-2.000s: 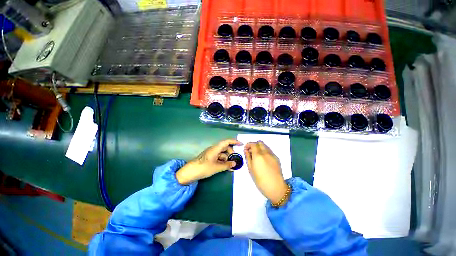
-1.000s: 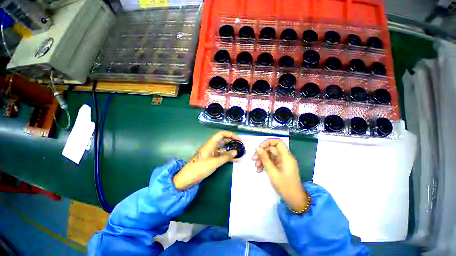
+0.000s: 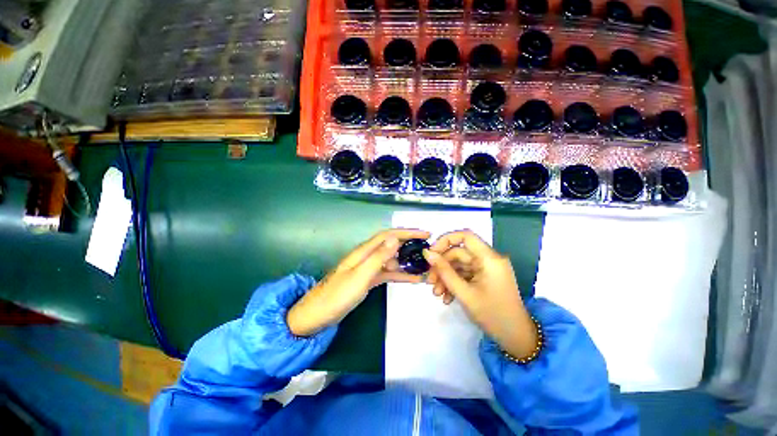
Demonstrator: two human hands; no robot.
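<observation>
A round glossy black lens assembly (image 3: 414, 255) is held between the fingers of my left hand (image 3: 360, 274), above the top of a narrow white paper sheet (image 3: 434, 341). My right hand (image 3: 479, 281) is beside it on the right, thumb and forefinger pinched together at the lens assembly's right edge. Whether a tiny piece is between those fingertips is too small to tell. A clear blister tray (image 3: 341, 183) with rows of similar black parts lies beyond my hands.
A red carrier tray (image 3: 313, 111) is under the blister tray. White sheets (image 3: 626, 298) lie right, a translucent stack (image 3: 745, 255) far right. At left are a white tag (image 3: 111, 223), dark cables (image 3: 141, 247), a control box (image 3: 72, 64) and a greyish clear tray (image 3: 209, 60) on a wooden board (image 3: 187, 129).
My right hand has moved left from a gap to the lens assembly in my left hand. The view has shifted, so the trays appear larger and higher in the picture.
</observation>
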